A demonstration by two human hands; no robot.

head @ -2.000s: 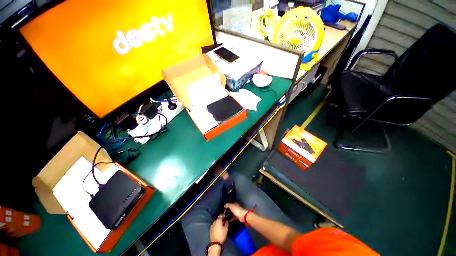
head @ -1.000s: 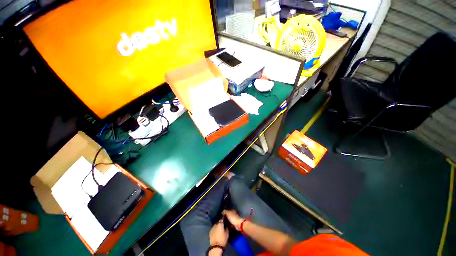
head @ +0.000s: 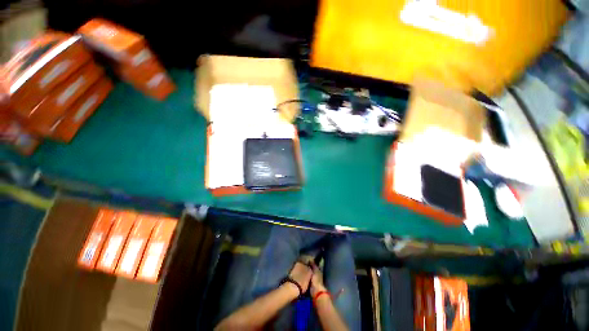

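My left hand (head: 301,274), with a dark bracelet, and my right hand (head: 316,283), with a red string bracelet, are together over my lap, low in the blurred view. A slim black thing, a remote control by its look, shows at their fingers (head: 318,258); its lower part is hidden by the hands. On the bench, a black set-top box (head: 270,164) lies in an open gift box (head: 223,189). A second black set-top box (head: 442,190) lies in another open gift box (head: 403,200) at the right.
Orange closed boxes (head: 64,87) are stacked at bench left. A large brown carton (head: 61,252) below holds several orange boxes (head: 126,244). An orange-screened monitor (head: 387,45) and power strip (head: 361,121) stand behind. Another orange box (head: 453,304) is low right.
The view has swung left, bringing the stacked boxes and large carton into sight and putting the chair out of view. Both hands remain together over my lap.
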